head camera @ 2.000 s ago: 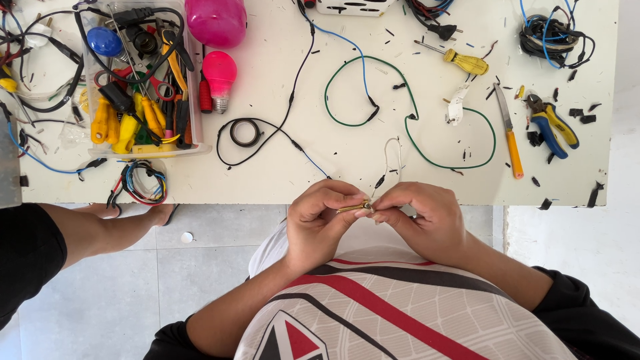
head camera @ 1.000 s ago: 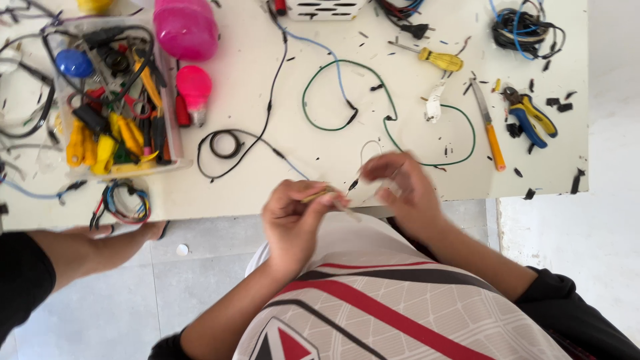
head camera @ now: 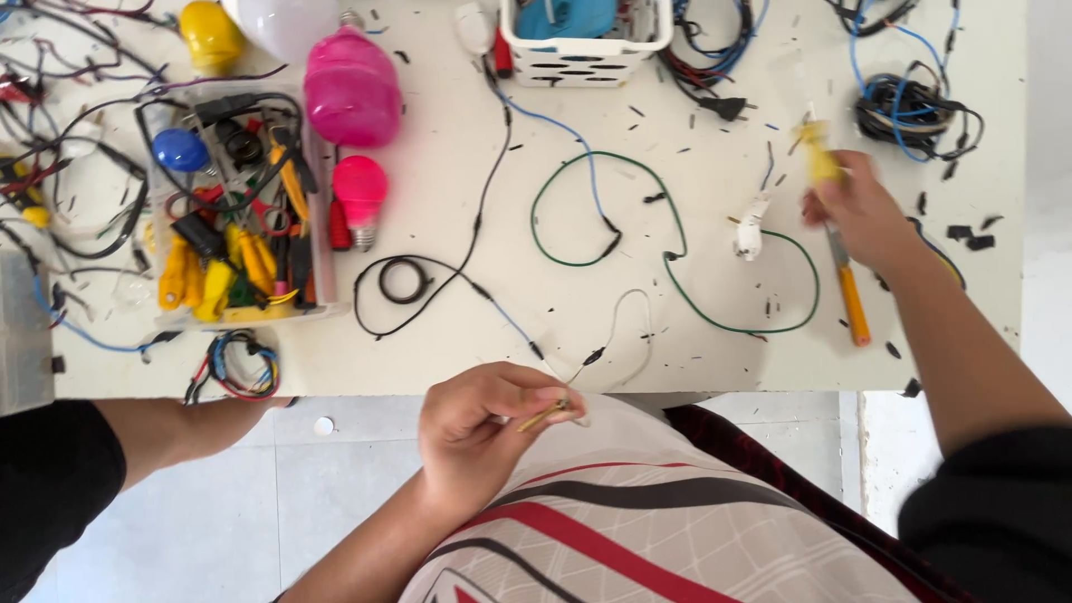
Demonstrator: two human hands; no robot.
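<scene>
My left hand [head camera: 494, 427], just past the table's near edge, pinches a small brass-coloured metal part [head camera: 544, 414] between thumb and fingers. A thin white wire [head camera: 615, 314] runs from the table to this hand. At the right, above the table, my right hand [head camera: 863, 209] grips the yellow handle of a screwdriver [head camera: 819, 155]; its shaft points away from me and is blurred. An orange-handled knife [head camera: 852, 306] lies under and beside that hand. Pliers [head camera: 942, 251] are mostly hidden behind my right forearm. A white fitting [head camera: 751, 230] lies left of my right hand.
A clear plastic box [head camera: 331, 306] of tools stands at the left. Pink bulbs [head camera: 353, 88] sit beside it. A white basket [head camera: 590, 50] stands at the back. Green wire [head camera: 682, 285], coiled cables [head camera: 904, 113] and cut scraps lie about. At the lower left is another person's leg [head camera: 184, 440].
My right hand has left the small part by my left hand, moved to the far right and taken hold of the yellow screwdriver, which lay on the table before. My left hand still holds the part.
</scene>
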